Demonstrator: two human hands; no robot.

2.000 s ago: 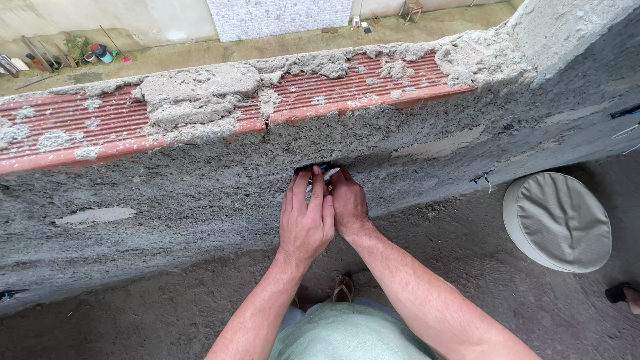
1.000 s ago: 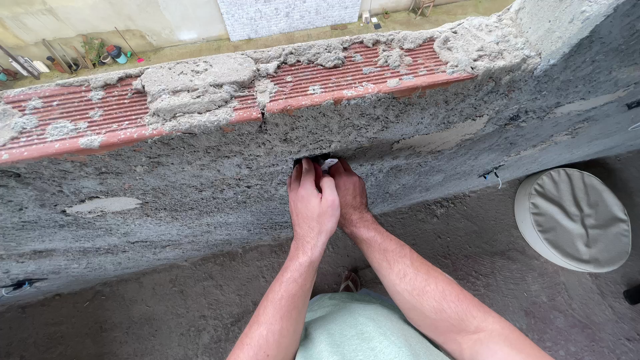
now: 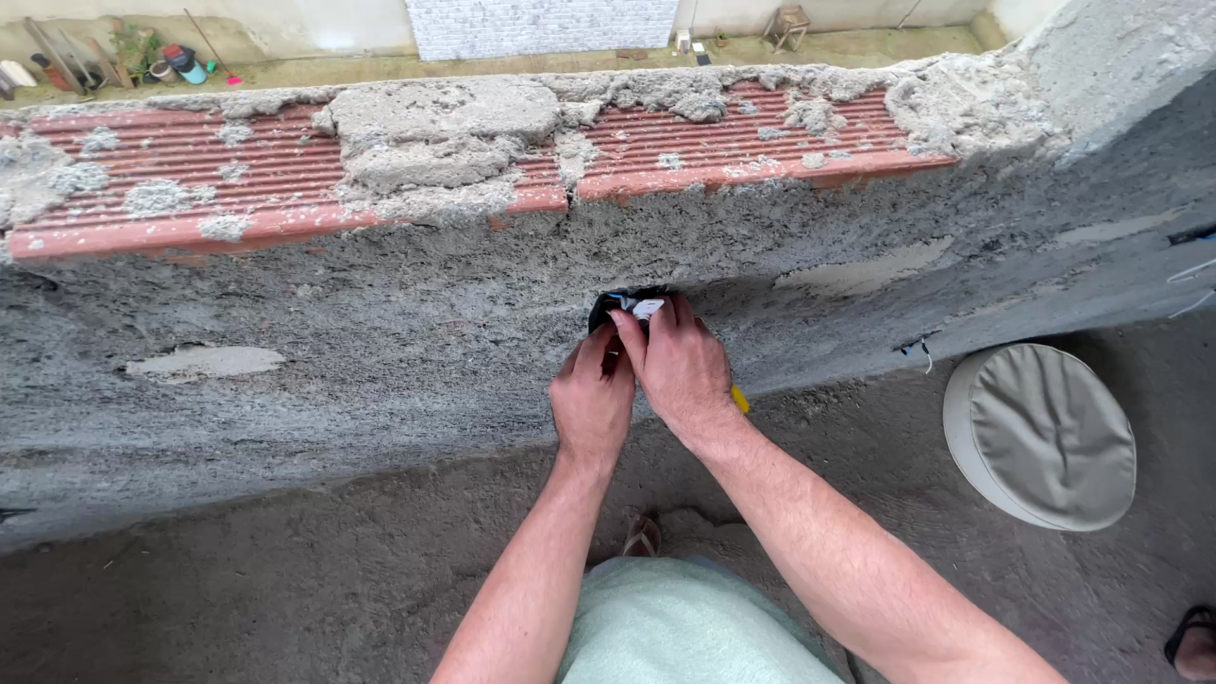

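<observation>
Both hands are at a black electrical box (image 3: pixel 600 312) set in the rough cement wall. My right hand (image 3: pixel 679 366) holds a small white fitting (image 3: pixel 647 309) at the box mouth, with thumb and fingers around it; its exact kind cannot be told. A yellow piece (image 3: pixel 740 399), perhaps a tool handle, shows beside my right wrist. My left hand (image 3: pixel 594 389) has its fingertips at the lower left of the box, close against the right thumb; what they grip is hidden. A bit of blue wire (image 3: pixel 616 297) shows inside the box.
Hollow red clay bricks (image 3: pixel 760 142) with lumpy mortar top the wall. A round grey cushion (image 3: pixel 1054 437) lies on the floor at right. Wires (image 3: pixel 917 350) stick out of the wall near it. Another person's sandalled foot (image 3: pixel 1195 641) is at the lower right edge.
The hands have shifted at the box, and the right thumb now lies over the white fitting. The yellow piece has come into sight beside the right wrist.
</observation>
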